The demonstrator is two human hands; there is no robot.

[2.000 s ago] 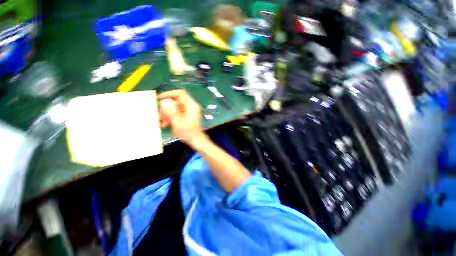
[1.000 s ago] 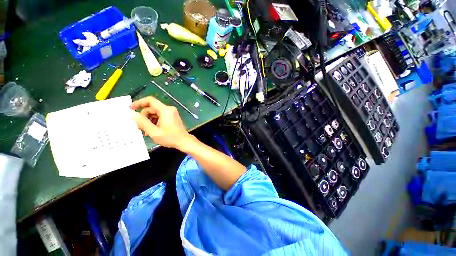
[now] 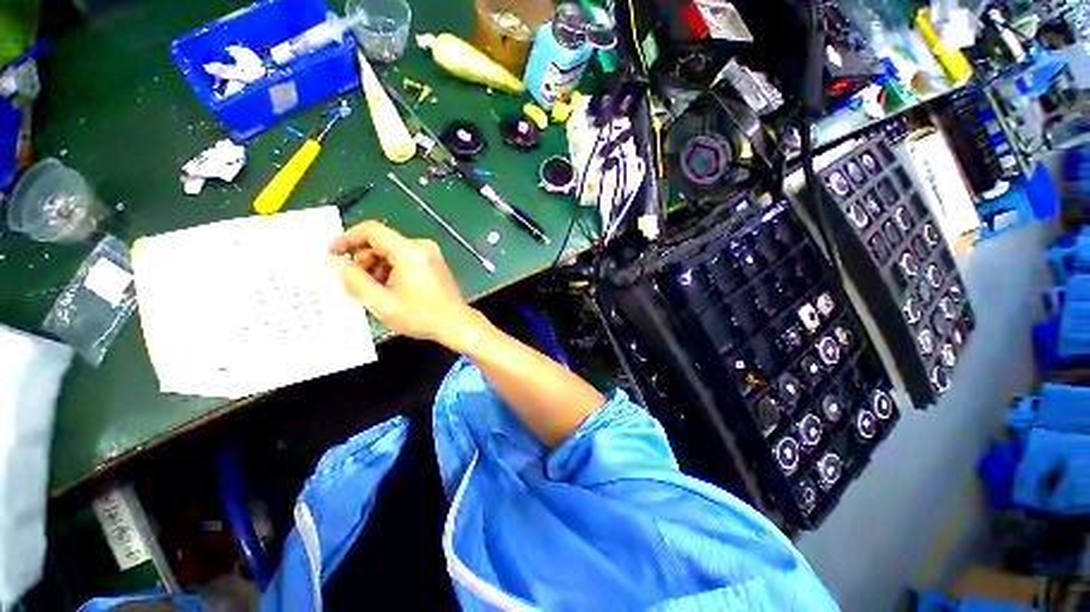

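Observation:
A white printed sheet [image 3: 253, 305] with rows of tiny dark marks lies on the green mat at the bench edge. My right hand [image 3: 406, 285] is at the sheet's upper right edge. Its thumb and index finger are curled close together, with the fingertips over or touching the paper's edge. I cannot tell whether they pinch the sheet or something small. My left hand is not in view; only blue sleeve cloth shows at the bottom left.
Behind the sheet are a yellow screwdriver [image 3: 288, 177], blue bin [image 3: 270, 98], metal rod [image 3: 442, 224] and black pen [image 3: 508, 206]. A clear bag [image 3: 90, 301] and plastic cup [image 3: 57, 203] lie left. Black parts trays [image 3: 765, 347] stand right, with a blue solvent bottle [image 3: 558, 57] at the back.
The view has sharpened and shifted since the blurred earliest frame. The bench items sit slightly lower and further right than one second ago. My right hand stays at the sheet's edge.

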